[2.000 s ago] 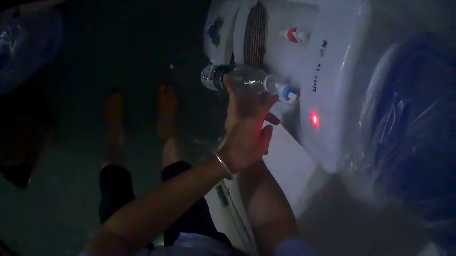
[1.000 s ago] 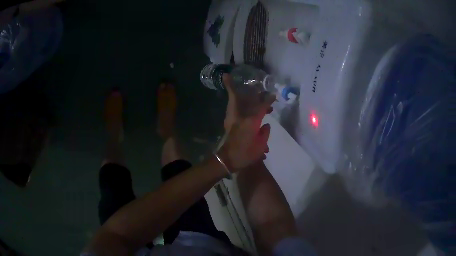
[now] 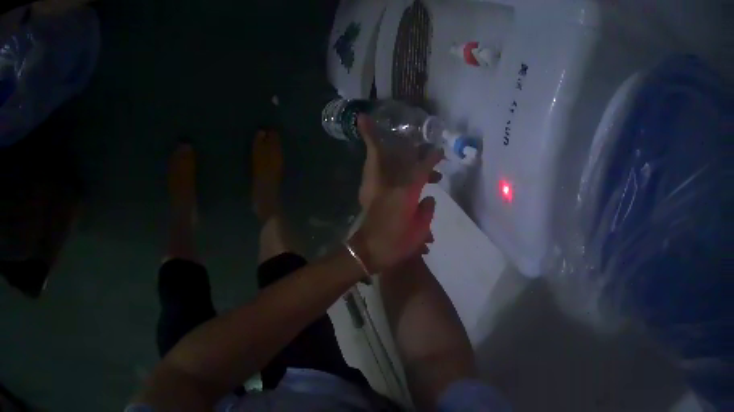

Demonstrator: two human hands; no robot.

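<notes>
A clear plastic bottle (image 3: 390, 121) with a greenish label lies sideways in the picture, its mouth at the blue-marked tap (image 3: 465, 147) of a white water dispenser (image 3: 539, 145). My left hand (image 3: 385, 201), with a bracelet at its wrist, is around the bottle's lower side. My right forearm (image 3: 430, 330) comes up from the bottom and passes behind my left wrist, so my right hand is mostly hidden. Curled fingers lit red show beside the left palm; I cannot tell which hand they belong to. The water level is too dark to tell.
A red-marked tap (image 3: 473, 54) sits above the blue one, and a red light (image 3: 505, 190) glows on the dispenser. A large blue jug (image 3: 660, 201) under clear plastic is at the right. My feet (image 3: 265, 169) are on the dark floor. A plastic-covered blue thing (image 3: 48, 72) is at upper left.
Almost nothing has moved. The bottle stays at the blue-marked tap and the hands hold nearly the same pose, with only a slight shift.
</notes>
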